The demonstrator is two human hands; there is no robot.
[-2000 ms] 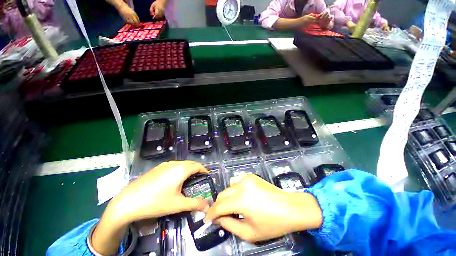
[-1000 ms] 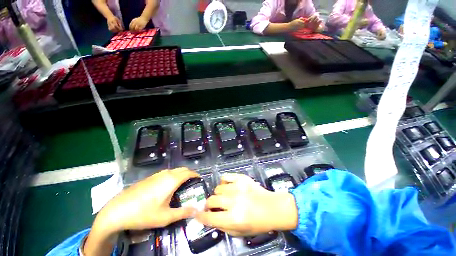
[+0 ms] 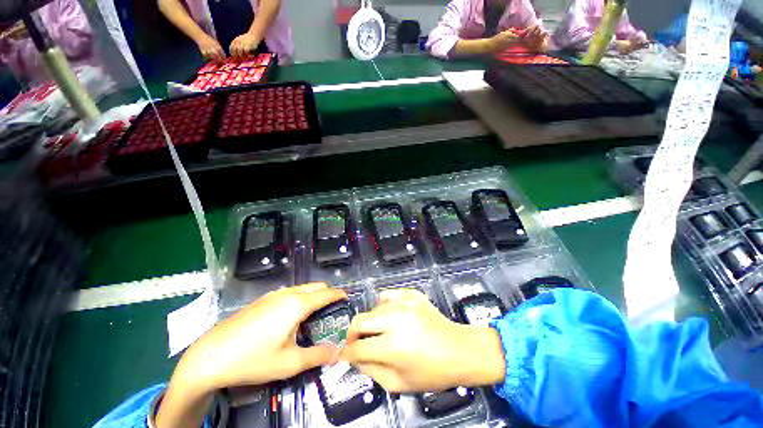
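Observation:
A black handset [image 3: 350,405] with a green-tinged recess and a white label lies in the front row of the clear blister tray [image 3: 335,191]. My left hand [image 3: 251,341] holds its left side, thumb at the recess. My right hand [image 3: 422,344] is on its right side, fingertips pinched together at the white label [image 3: 345,382]. Whether a label piece is between the right fingertips is hidden. Several black handsets [image 3: 331,234] lie in the back row, each with a small white dot. Other front-row handsets are partly covered by my hands and right sleeve.
A narrow white strip [image 3: 186,182] hangs at left, its end curled near the tray. A wide printed strip [image 3: 669,180] hangs at right. Another filled tray [image 3: 726,242] lies far right, a dark stack [image 3: 33,276] at left. Across are red-filled black trays [image 3: 266,114], a white dial [image 3: 366,33] and people in pink.
More of the white label on the handset's lower part shows than before. Both hands stay at the same handset, with small finger shifts. The view has shifted slightly.

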